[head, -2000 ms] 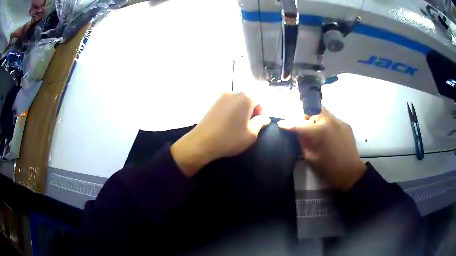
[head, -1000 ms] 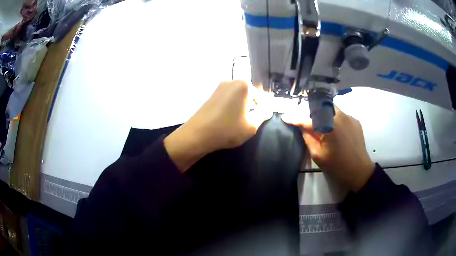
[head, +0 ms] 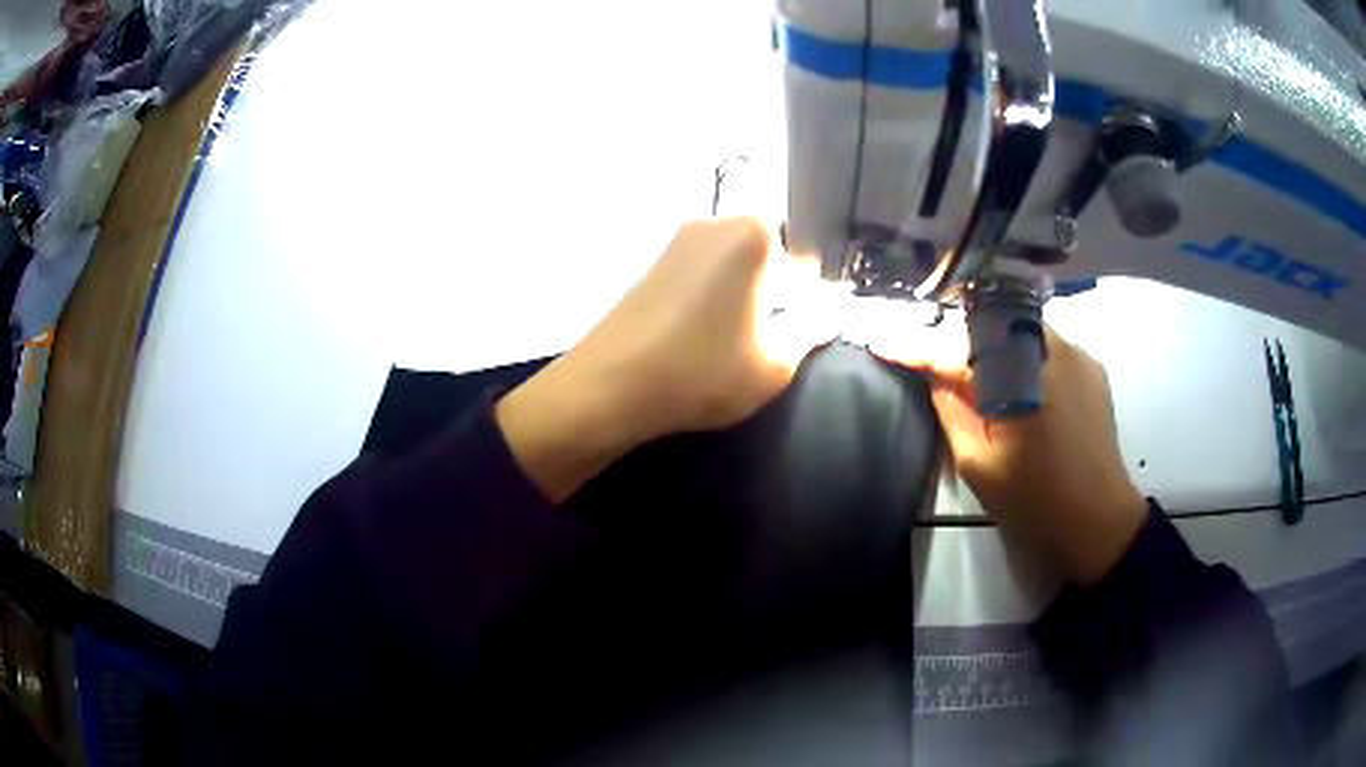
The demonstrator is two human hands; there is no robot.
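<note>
A dark garment panel [head: 719, 540] lies over the table's front edge, its top edge under the lit end of the white sewing machine head [head: 929, 135]. My left hand [head: 667, 337] holds the panel's top edge left of the needle area. My right hand [head: 1041, 450] holds the edge on the right, partly behind a grey cylindrical fitting [head: 1007, 360]. A raised fold runs down the panel between my hands. The needle and presser foot are lost in glare, and my fingertips are hard to make out.
Dark green thread snips [head: 1285, 435] lie on the white table [head: 345, 225] at the right. A ruler strip [head: 974, 682] runs along the front edge. Brown tape [head: 90, 375] borders the left, with plastic bags [head: 98, 150] beyond it. Something blue [head: 120, 697] shows at lower left.
The machine head has shifted right and down in view and appears larger, and the snips have shifted the same way. Both hands still hold the panel's top edge, with little change in grip.
</note>
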